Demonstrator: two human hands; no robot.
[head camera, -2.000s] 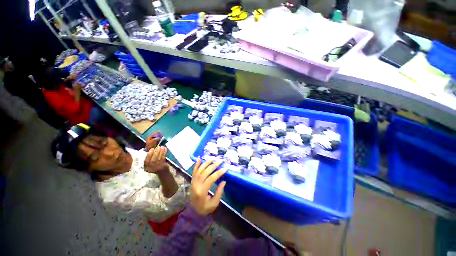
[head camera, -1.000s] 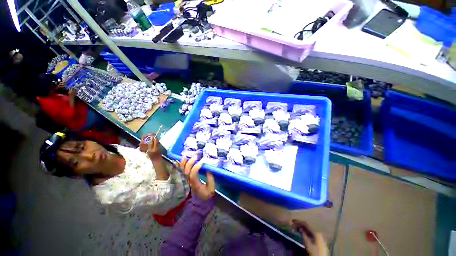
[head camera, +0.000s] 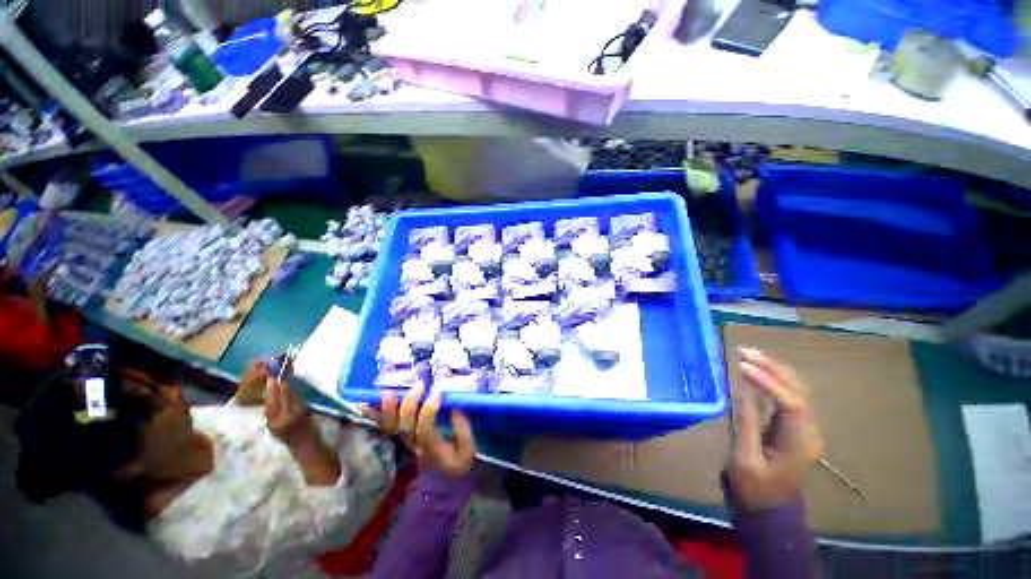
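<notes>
A blue plastic crate (head camera: 699, 373) stands on the bench in front of me, holding white-grey units (head camera: 475, 334) on purple-grey squares in rows. White sheet shows at its front right. My left hand (head camera: 427, 432) has its fingers curled over the crate's front left rim. My right hand (head camera: 774, 435) is raised just right of the crate over a tan board (head camera: 876, 418), fingers bent. Whether it holds something small is unclear. A thin stick (head camera: 842, 476) shows beside its palm; I cannot tell if the hand touches it.
A person in a white patterned top (head camera: 243, 475) sits at left, working on something small. Left on the green bench are a white sheet (head camera: 328, 351) and heaped white parts (head camera: 192, 277). A pink tray (head camera: 497, 79) is on the shelf above; an empty blue crate (head camera: 871, 243) is behind right.
The view has turned right and the crate appears straighter and further left. My left hand stays at its rim with fingers more curled. My right hand has come up beside the crate.
</notes>
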